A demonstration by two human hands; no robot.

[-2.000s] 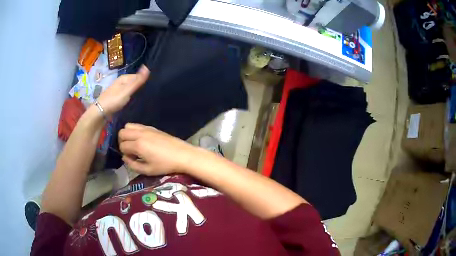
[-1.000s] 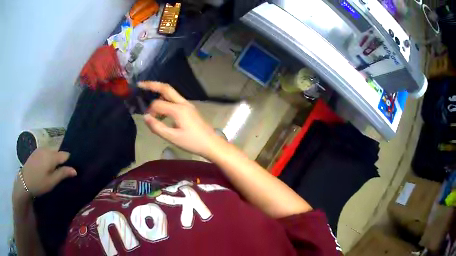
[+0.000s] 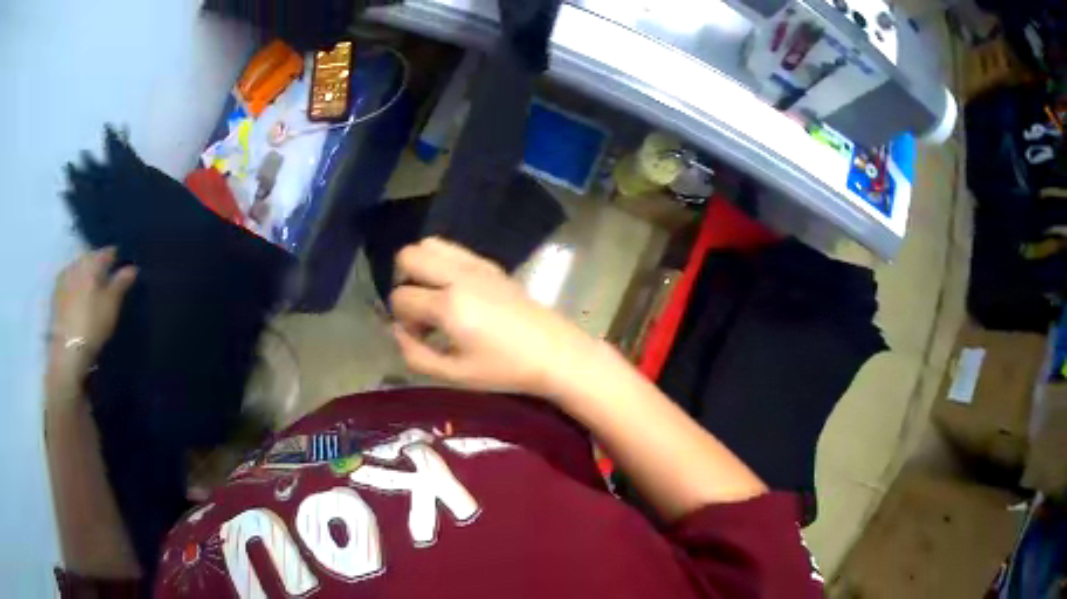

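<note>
My left hand (image 3: 89, 307) is at the far left, with its fingertips at the edge of a black cloth piece or stack (image 3: 193, 281). This cloth has a jagged upper end and runs down beside my lap. My right hand (image 3: 486, 322) is in front of me, fingers curled at the lower part of another black cloth piece (image 3: 480, 152). That piece hangs down from the sewing table's front edge and spreads behind the fingers. The fingertips of both hands are partly hidden or blurred.
The white sewing table (image 3: 655, 76) crosses the top, with the machine head (image 3: 854, 76) above it. A black cloth stack (image 3: 761, 363) lies on a red stool (image 3: 690, 275) at right. A lit phone (image 3: 330, 82) and orange bag (image 3: 269, 76) are upper left. Cardboard boxes (image 3: 983, 398) stand far right.
My left hand has moved up along the left side, and the cloth there now reaches higher. My right hand has moved right and down, to the hanging cloth. The view has shifted.
</note>
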